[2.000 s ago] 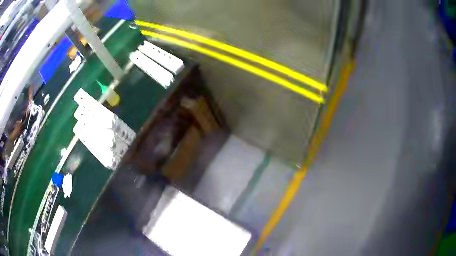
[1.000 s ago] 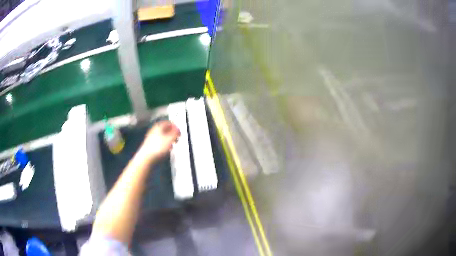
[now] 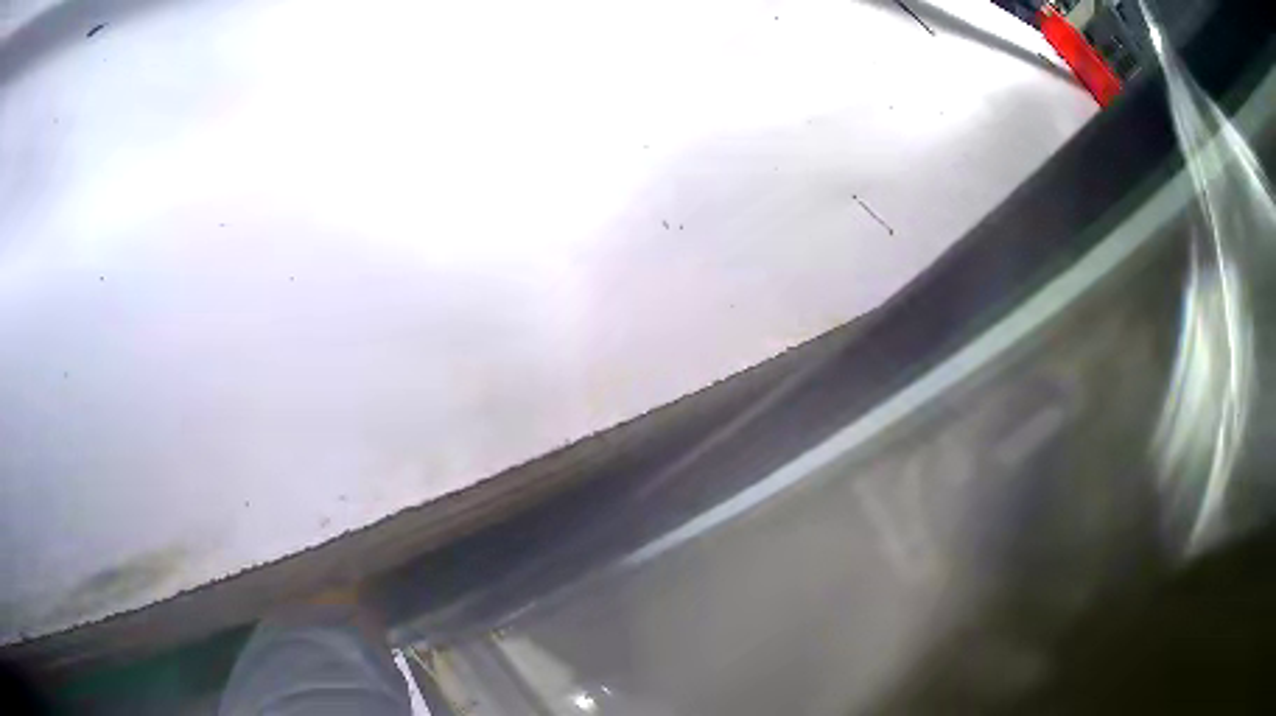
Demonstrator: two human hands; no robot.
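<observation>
A very large, bright white surface (image 3: 420,280) fills the upper left of the view, with a few small dark specks and short marks on it. What it is, I cannot tell. Its slanting lower edge runs from the lower left up to the right. Below that edge, a pale grey-blue sleeve (image 3: 316,671) shows at the bottom, with a blurred skin-toned patch at its upper end. The hand itself does not show and seems hidden behind the white surface. I cannot tell which arm it is. No other hand is in view.
A dark band with a pale strip (image 3: 784,469) runs beside the white surface. A blurred grey-green, see-through-looking area (image 3: 840,602) lies at the lower right. Clear, shiny streaks (image 3: 1210,364) hang at the right. A red object (image 3: 1082,56) is at the top right.
The view has swung away from the bench, the white bars and the belt. The white surface now covers much of it. The hand seen over the white bars no longer shows.
</observation>
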